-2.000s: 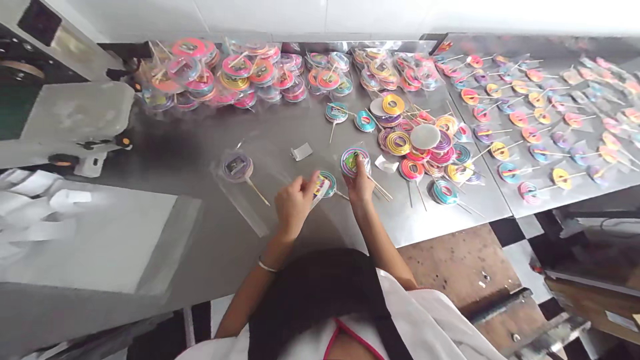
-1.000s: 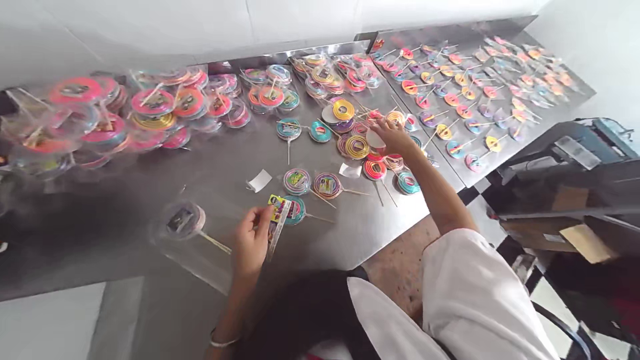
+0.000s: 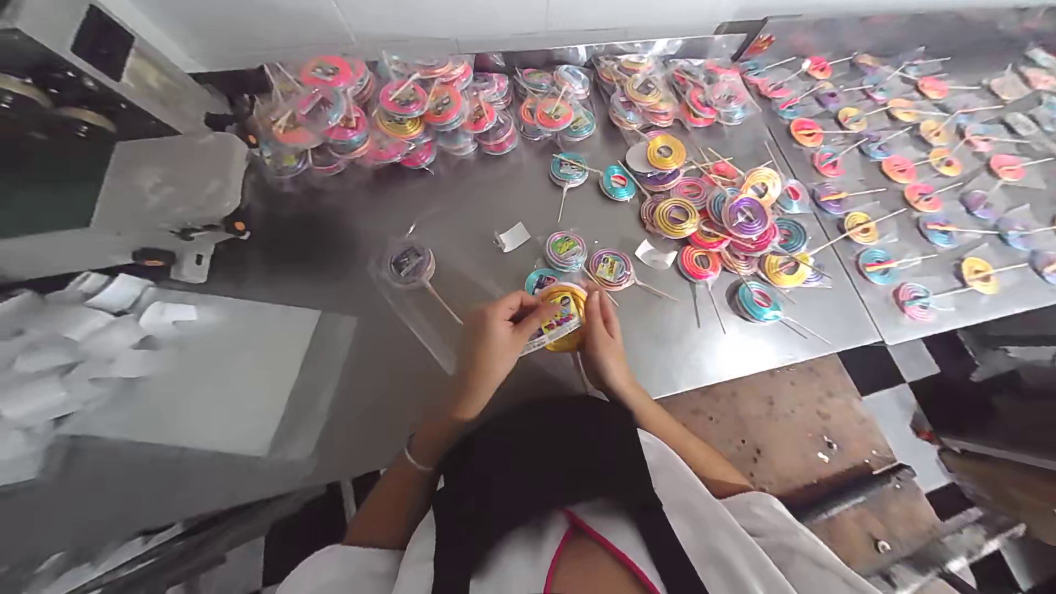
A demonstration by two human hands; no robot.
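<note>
My right hand (image 3: 606, 346) grips a yellow spiral lollipop (image 3: 565, 340) by its edge and stick, close to my body. Pinched in my left hand (image 3: 499, 346) is a printed label (image 3: 558, 320), which lies over the lollipop's face. Just beyond my fingers, a green-labelled lollipop (image 3: 566, 250), a purple one with a yellow label (image 3: 610, 269) and a partly hidden turquoise one (image 3: 541, 280) rest on the metal table. A purple lollipop in a clear wrapper (image 3: 411, 262) lies to the left. Small white papers (image 3: 513, 237) are near them.
A heap of lollipops (image 3: 734, 216) is at the right, with rows of lollipops (image 3: 924, 195) beyond it. Bagged lollipops (image 3: 396, 107) line the wall. At the left are a machine (image 3: 169, 181) and a white sheet (image 3: 206, 371) with curled paper strips (image 3: 49, 363).
My right hand was over the heap one second ago; now it is back beside my left hand, holding a yellow lollipop. The label in my left hand is now over that lollipop.
</note>
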